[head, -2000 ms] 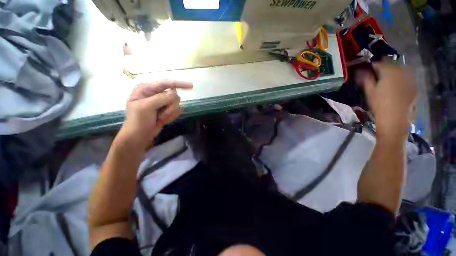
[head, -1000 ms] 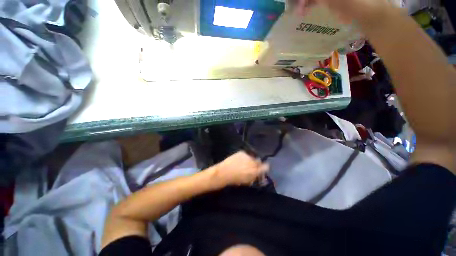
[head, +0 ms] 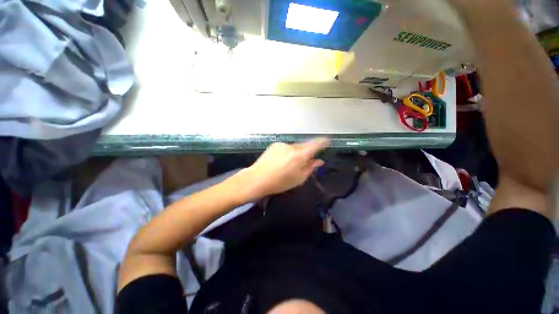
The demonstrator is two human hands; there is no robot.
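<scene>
My left hand (head: pixel 291 165) is just below the table's green front edge, palm down, with a finger stretched to the right. Whether it holds anything is unclear; dark cloth lies under it. My right forearm (head: pixel 515 92) reaches up past the machine's right end, and the hand is cut off by the top edge. The cream sewing machine (head: pixel 407 43) has a lit white screen (head: pixel 311 19). Its needle and presser foot (head: pixel 228 38) are blurred by glare, and no cloth shows under them.
Light grey fabric (head: pixel 49 80) is heaped on the table's left end. Grey pieces with dark lines (head: pixel 398 211) hang below the edge on both sides. Scissors with red and yellow handles (head: pixel 414 112) lie at the table's right end (head: pixel 319 116), by a green tray (head: pixel 437 116).
My left hand has risen from my lap to near the table edge. My right hand has passed out of the top of the picture. The view has shifted, so the machine sits further right.
</scene>
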